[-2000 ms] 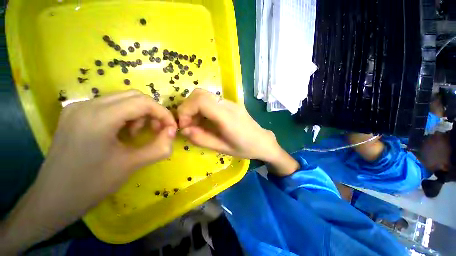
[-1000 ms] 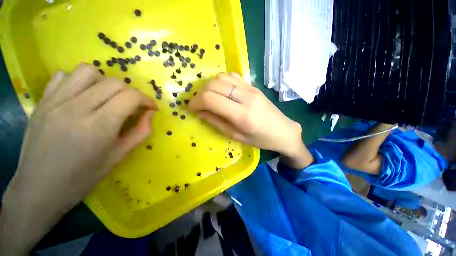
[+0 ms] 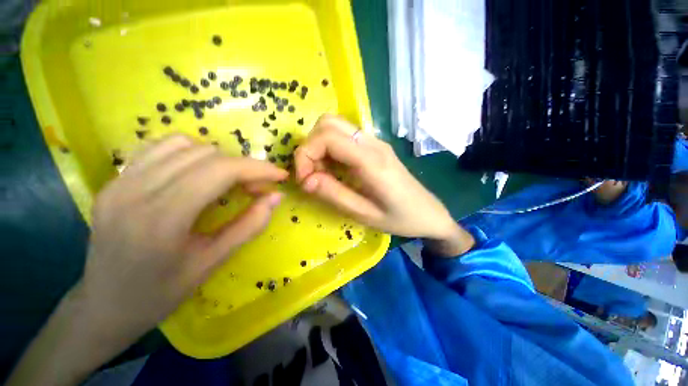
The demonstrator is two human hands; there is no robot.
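A yellow tray (image 3: pixel 53 136) holds many small dark round parts (image 3: pixel 216 40), clustered in its upper middle, with a few near its lower end. Some parts (image 3: pixel 300 121) have thin stems. My left hand (image 3: pixel 277 188) reaches in from the lower left over the tray. Its index finger and thumb are apart and nothing shows between them. My right hand (image 3: pixel 306 179) comes from the right, its fingertips close together just beside the left fingertips. Whether it pinches a tiny part cannot be told. Both hands hide the tray's middle.
White sheets or thin trays (image 3: pixel 445 75) are stacked right of the yellow tray on the green bench (image 3: pixel 445 177). A tall black stack (image 3: pixel 573 90) stands beyond them. A small white scrap (image 3: pixel 501 183) lies below. Another person's blue sleeve (image 3: pixel 641 219) is at the right.
My hands were apart a second ago and are now close together. My left hand has moved right and its finger and thumb have spread. The view has shifted slightly.
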